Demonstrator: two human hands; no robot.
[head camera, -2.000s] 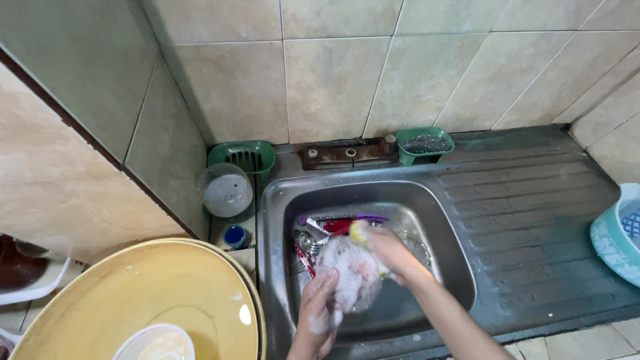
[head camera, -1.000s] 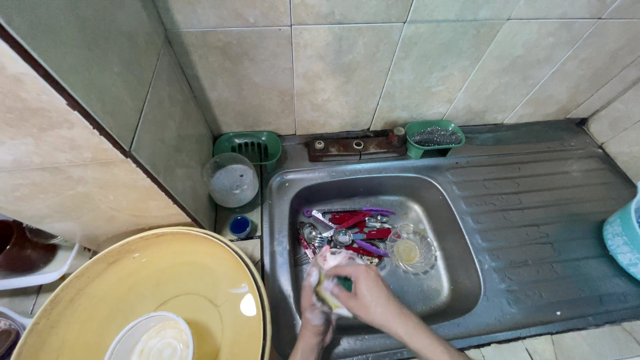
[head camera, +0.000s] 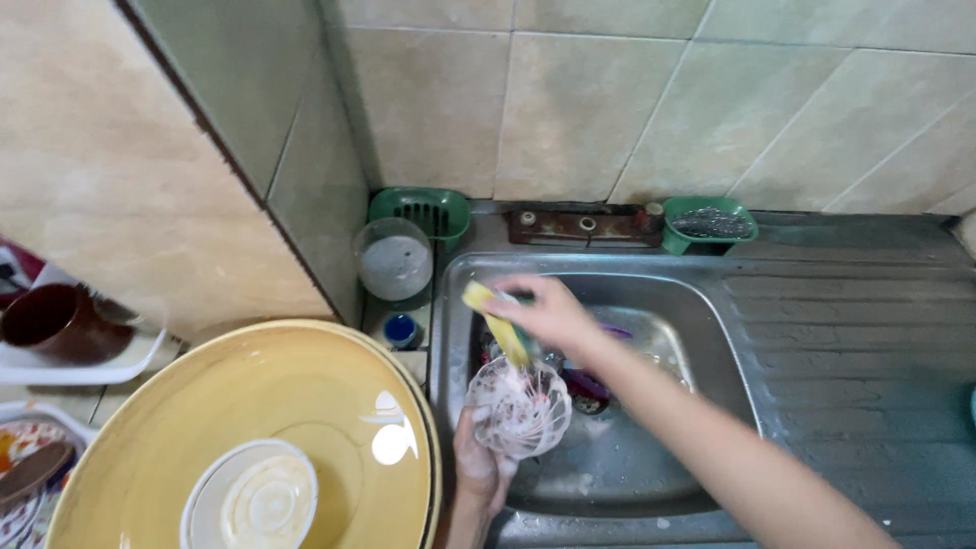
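A scalloped clear glass bowl, soapy inside, rests in my left hand, which grips its lower left side over the sink's near left part. Just above the bowl's rim, my right hand pinches a yellow and green sponge, a little blurred. Below my right hand and forearm, cutlery with purple and red handles lies in the steel sink, partly hidden by the bowl and arm. Another clear glass piece in the sink shows only in part beyond the forearm.
Large yellow basins hold a white bowl at the left. Behind them stand a round clear container, a small blue-topped container and a green soap dish. A green holder with a wire scourer sits by the tiled wall; a ribbed drainboard lies right.
My right hand with the sponge has risen away from my left hand. The glass bowl, with its inside facing up, is now plainly visible in my left hand.
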